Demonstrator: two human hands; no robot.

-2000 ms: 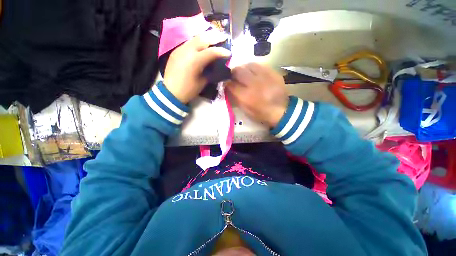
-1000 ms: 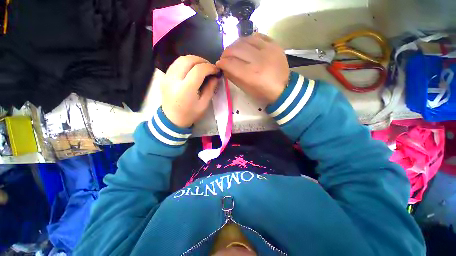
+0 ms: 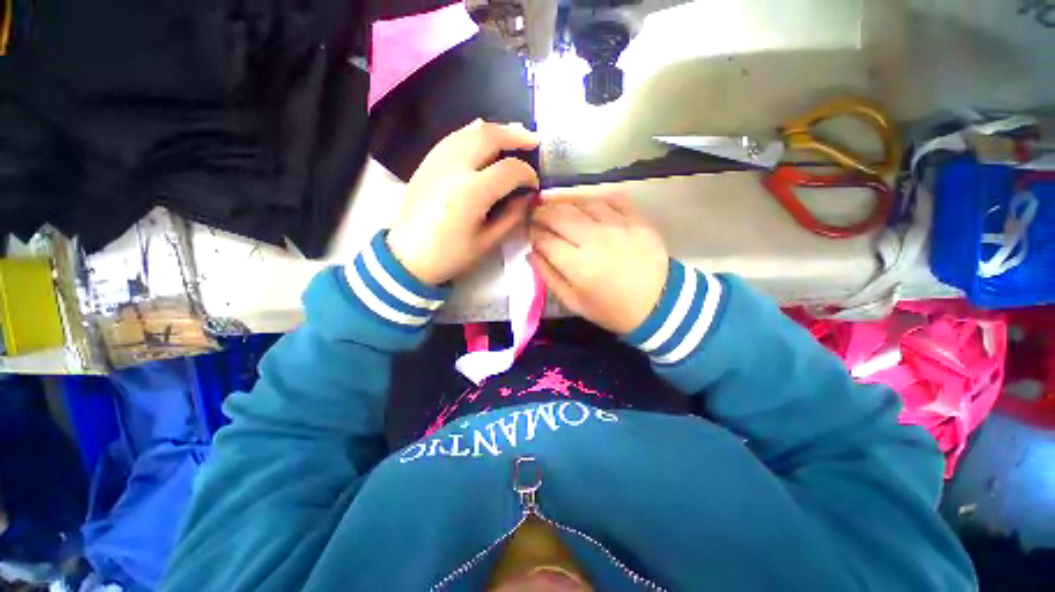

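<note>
A black garment piece [image 3: 445,102] with a bright pink part [image 3: 414,49] at its upper left lies under the sewing machine's needle area [image 3: 535,46]. My left hand [image 3: 463,206] grips the black cloth's edge, fingers curled, just in front of the needle area. My right hand [image 3: 596,257] is beside it, fingertips on the same edge and the strip. A pink and white strip [image 3: 521,303] hangs from between my hands over the table's front edge towards my lap. What is between the fingertips is hidden.
Scissors [image 3: 839,174] with gold and orange-red handles lie right of the needle area. A black knob [image 3: 603,79] is nearer it. A black garment heap [image 3: 174,104] and a yellow block [image 3: 30,305] are left. A blue bundle [image 3: 978,231] and pink strip bundle [image 3: 926,364] are right.
Compared with one second ago, my right hand has moved down, away from the needle, and lies flatter. My left hand has moved slightly right and up. The strip still hangs between them.
</note>
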